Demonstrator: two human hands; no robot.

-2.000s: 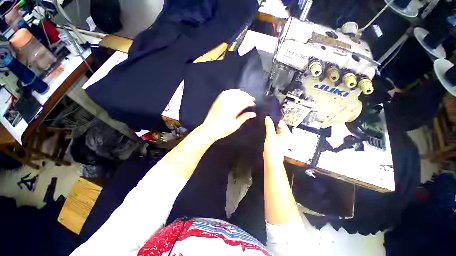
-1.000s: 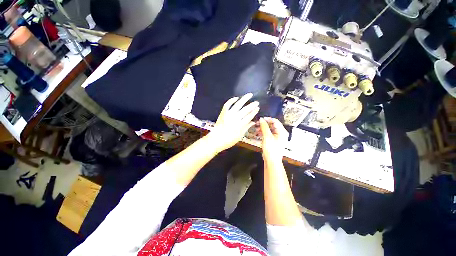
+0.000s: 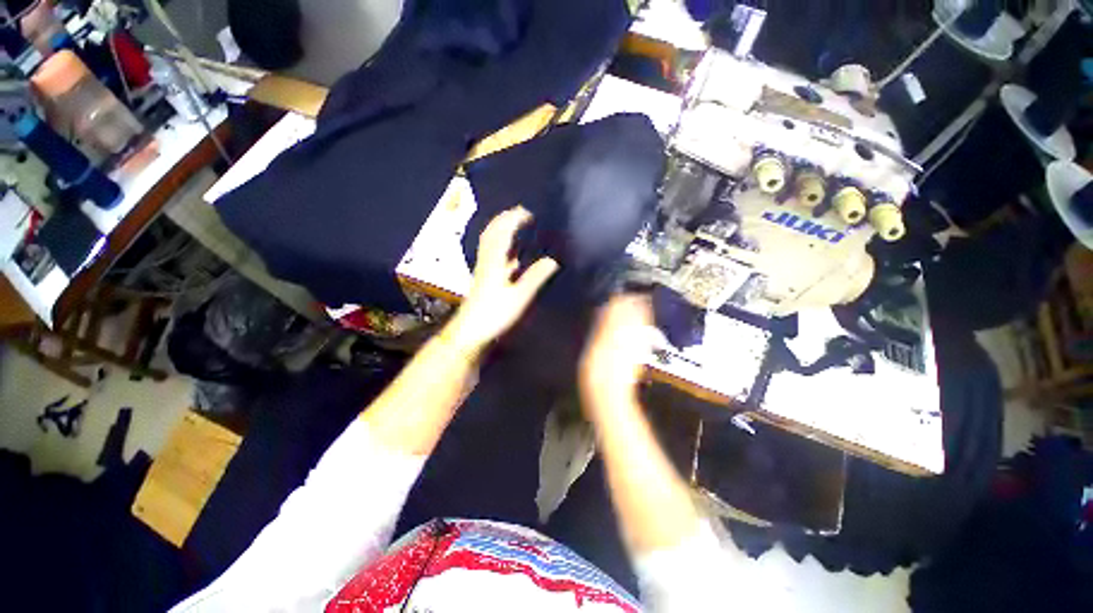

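Observation:
A dark cloth panel [image 3: 563, 180] lies left of the off-white JUKI overlock machine [image 3: 791, 180] and hangs over the table's front edge. My left hand [image 3: 506, 281] is at the panel's left side, thumb and fingers apart around a fold of cloth. My right hand [image 3: 621, 341] is blurred, at the cloth just in front of the needle area [image 3: 677, 246]; its fingertips are unclear, so its grip cannot be told. A small dark piece of cloth [image 3: 678, 317] lies right of my right hand.
A large dark cloth pile [image 3: 396, 156] covers the table's left part. Dark trimmings [image 3: 827, 357] lie on the white table right of the needle area. Thread cones stand at far left [image 3: 84, 102] and far right. A wooden board [image 3: 186, 477] is low at left.
My left hand has moved left and up along the cloth. My right hand has moved left and slightly down. Cloth now hangs over the table edge between the hands. The view has shifted slightly.

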